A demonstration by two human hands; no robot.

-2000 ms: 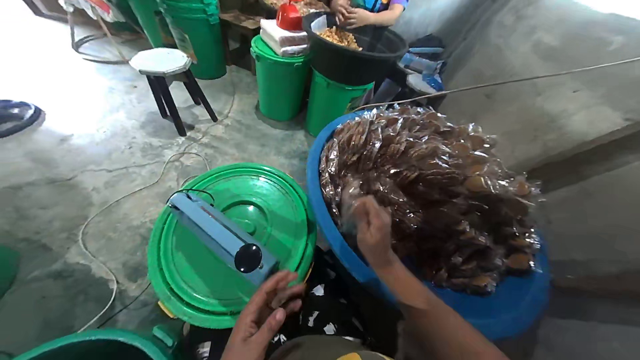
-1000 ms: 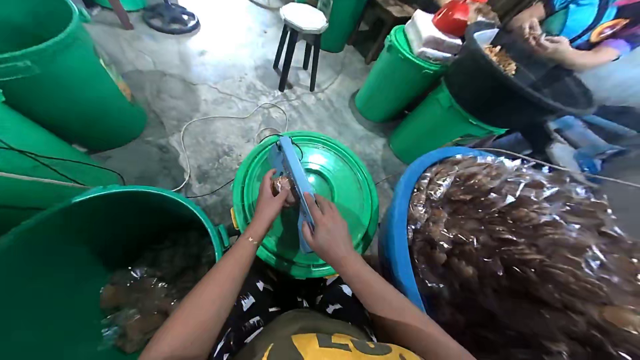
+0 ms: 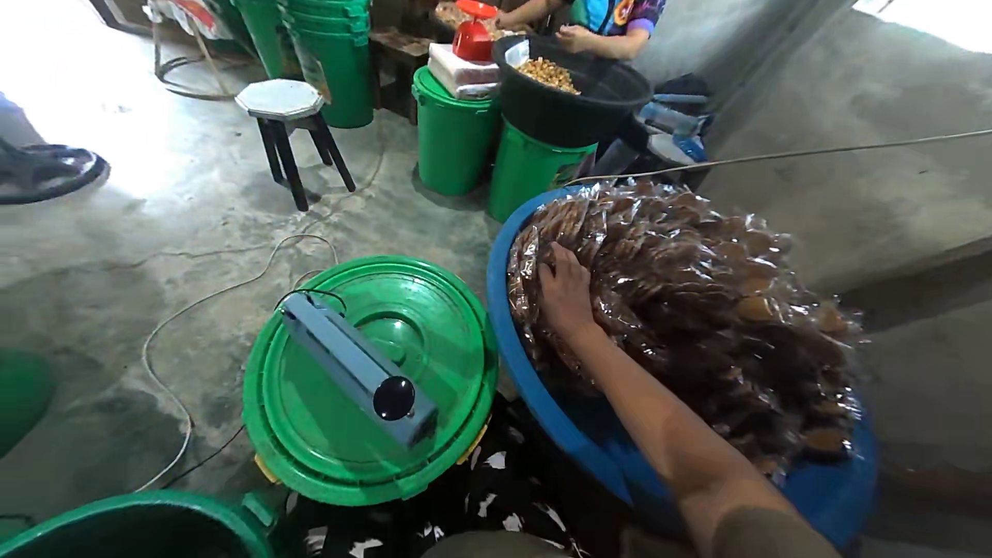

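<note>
My right hand reaches into a large blue plastic tub, its fingers among clear plastic packets of flat brown pieces near the tub's left side. Whether the fingers grip a packet cannot be told. Left of the tub, a blue-grey impulse heat sealer with a round black knob lies slantwise on the lid of a green plastic bucket. My left hand is out of view.
An open green bucket stands at the lower left. Ahead are a stool, green lidded buckets and a black basin with small light-brown pieces. Behind it a person works. Cables cross the floor; another spans behind the tub.
One second ago both hands were at the sealer; now my right hand is among the packets in the blue tub and my left hand has left the view. The view has swung right.
</note>
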